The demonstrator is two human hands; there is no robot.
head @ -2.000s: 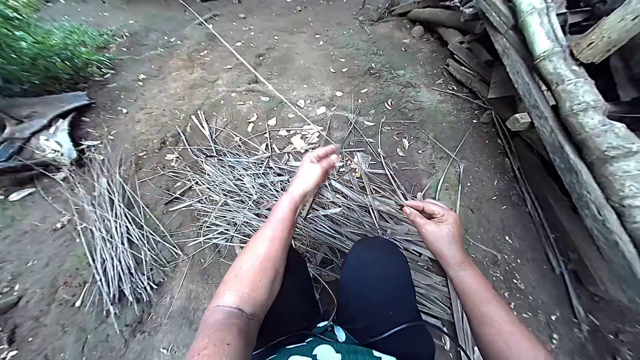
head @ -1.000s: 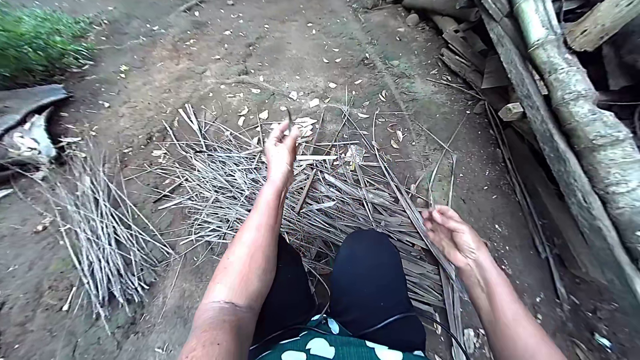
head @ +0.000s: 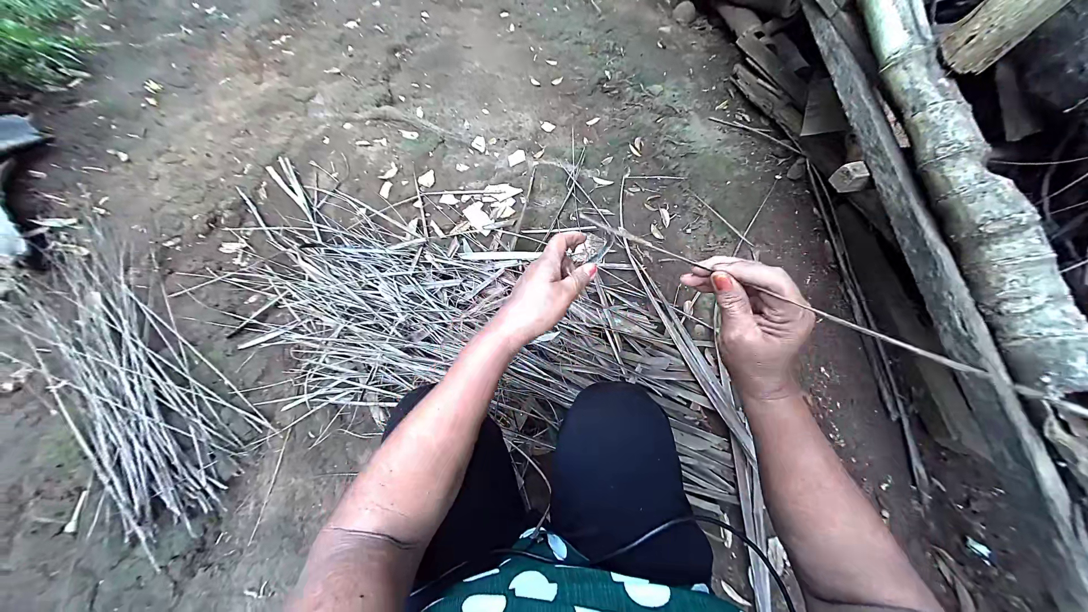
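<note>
My left hand is above the heap of dry palm-leaf strips and sticks, fingers curled around a small, thin object, perhaps a blade, whose dark curved end shows past the thumb. To its right, my right hand pinches a long thin stick between thumb and fingers. The stick slants from just above my left fingertips down to the right, reaching across the grey plank. On the far left, a separate bundle of thin sticks lies on the ground.
Along the right side lie a weathered plank, a thick pale trunk and stacked wood pieces. Pale chips lie beyond the heap on the dirt ground. Green plants stand at the upper left.
My right hand was apart from any clearly visible stick one second ago; now it holds a long thin one. The long stick slanting up to the left two seconds ago no longer shows there.
</note>
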